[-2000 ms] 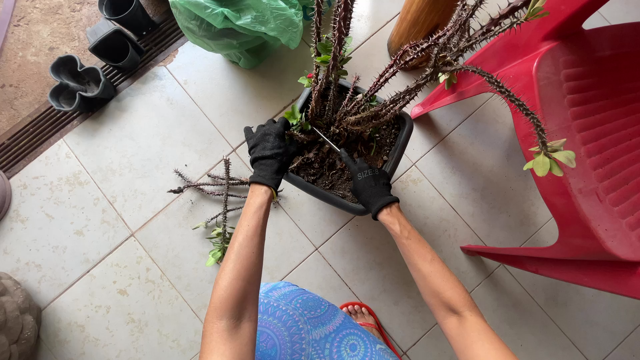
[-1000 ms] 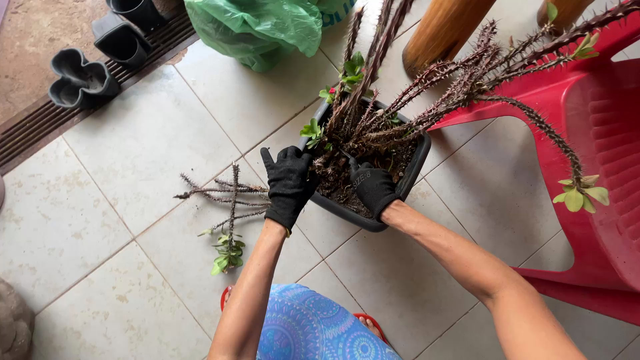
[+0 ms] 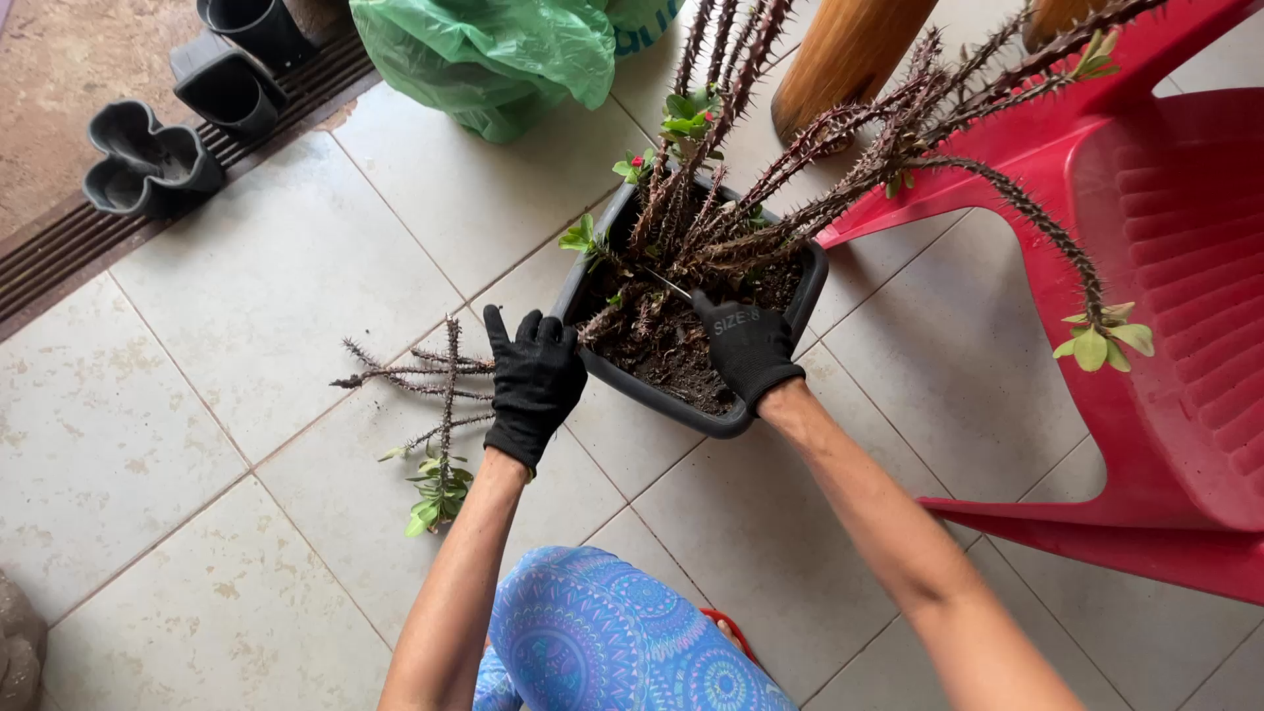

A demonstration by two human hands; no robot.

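A thorny crown-of-thorns plant point(image 3: 829, 188) with green leaves and small red flowers grows in a dark rectangular plastic pot point(image 3: 660, 398) of soil. My left hand point(image 3: 535, 380), in a black glove, is at the pot's left rim, by a short thorny stem that runs into the soil; whether its fingers grip that stem is hard to tell. My right hand point(image 3: 743, 344), gloved too, holds a thin metal tool point(image 3: 668, 284) over the soil, its tip at the base of the stems; its handle is hidden in the fist. Cut thorny stems point(image 3: 449, 395) lie on the tiles left of my left hand.
A red plastic chair point(image 3: 1106, 296) stands at the right, under an overhanging stem. Behind the pot are a wooden post point(image 3: 844, 69) and a green plastic bag point(image 3: 494, 59). Several empty black pots point(image 3: 148, 163) sit by a floor drain grate point(image 3: 59, 257) at upper left.
My left hand has moved from the stem bases out to the pot's left rim. The thin metal tool, hidden one second ago, shows again in front of my right hand.
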